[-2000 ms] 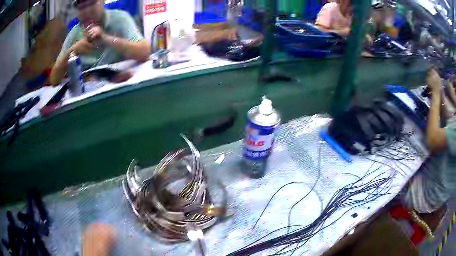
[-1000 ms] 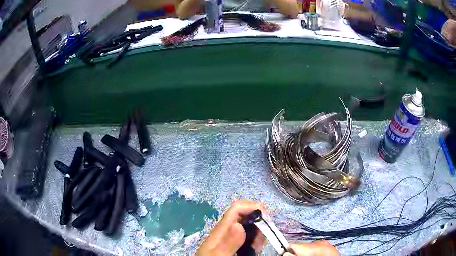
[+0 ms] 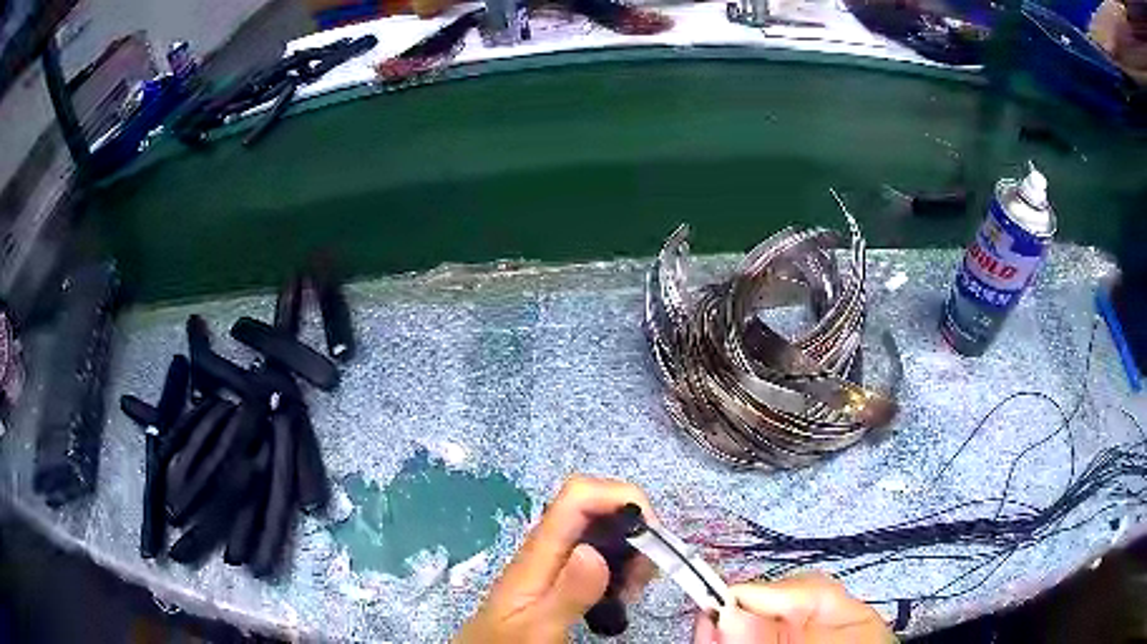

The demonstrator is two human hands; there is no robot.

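Note:
My left hand (image 3: 554, 566), at the bottom centre, is closed around a black sleeve (image 3: 613, 572). My right hand (image 3: 792, 613), to its right, pinches the lower right end of a shiny flat metal strip (image 3: 679, 566). The strip's upper left end is at the sleeve's mouth; how far it sits inside is hidden. A dark line runs along the strip. A tangled nest of curved metal strips (image 3: 755, 377) lies beyond my hands. A bundle of thin black wires (image 3: 906, 541) with reddish ends lies right of my hands.
A pile of black sleeves (image 3: 233, 466) lies at left, with a long black block (image 3: 76, 390) at the far left. A blue-and-white spray can (image 3: 1000, 264) stands at right, near a blue stick (image 3: 1117, 340). A dark green channel (image 3: 503, 176) runs behind the bench.
The view has swung left and down from the opposite benches to this bench. My left hand came into view, then my right with the strip. In the last second the strip stays at the sleeve's mouth.

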